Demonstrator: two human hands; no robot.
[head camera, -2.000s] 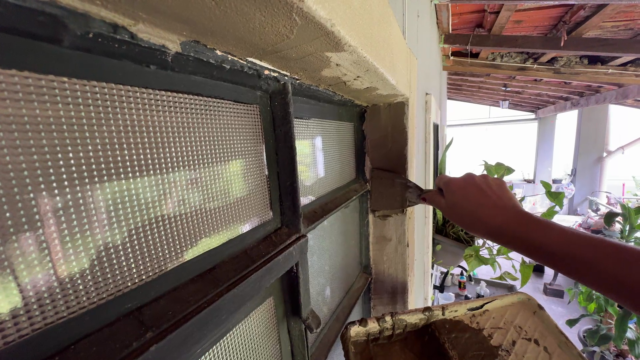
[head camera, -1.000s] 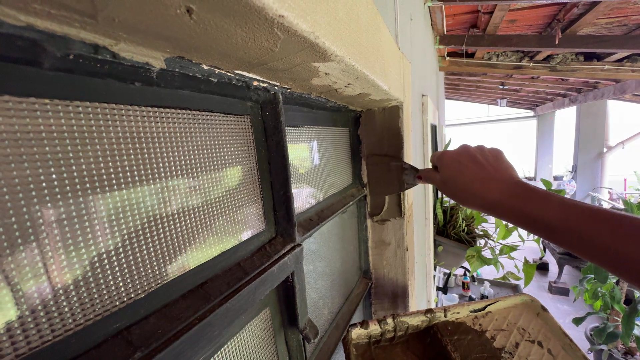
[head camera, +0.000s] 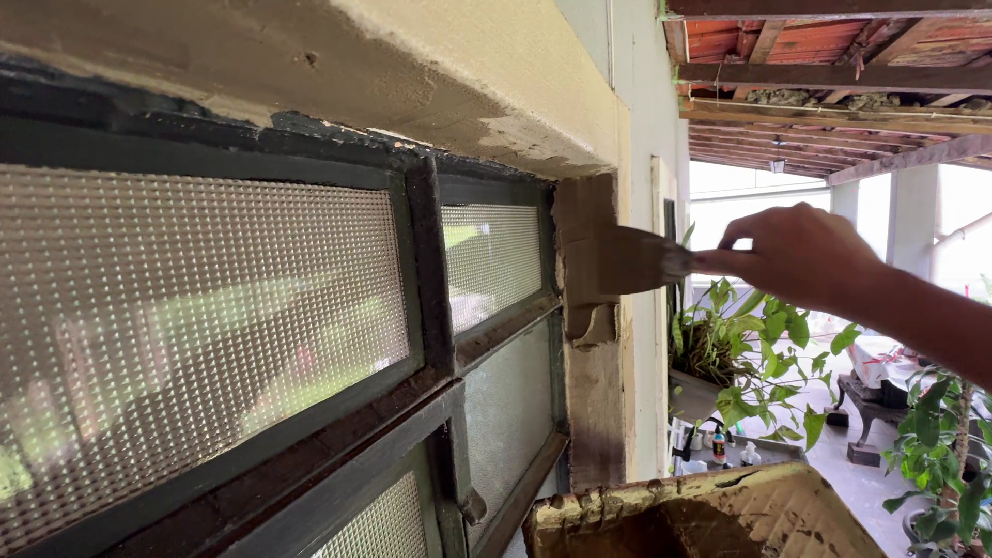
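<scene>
My right hand (head camera: 798, 252) grips a putty knife (head camera: 639, 260) by its handle, at the right of the view. The broad blade lies over the side reveal of the window opening, at the edge of a smooth brown coat of filler (head camera: 587, 225). A curled ridge of filler (head camera: 598, 325) stands just below the blade. Farther down, the reveal (head camera: 593, 411) is paler and rough. A plastic tray (head camera: 775, 484) with brown filler (head camera: 659, 535) in it fills the bottom right; what holds it up is hidden. My left hand is out of view.
A dark metal window frame (head camera: 426, 271) with textured glass (head camera: 232, 310) takes up the left, under a partly coated lintel (head camera: 372, 77). Beyond the wall are a hanging plant (head camera: 705, 341), bottles (head camera: 719, 446) on a counter, a low stand (head camera: 868, 403), a potted plant (head camera: 942, 457) and a timber roof (head camera: 837, 77).
The hand and putty knife have moved up the reveal since two seconds ago. Smooth filler now shows where the blade was, with a curled lower edge.
</scene>
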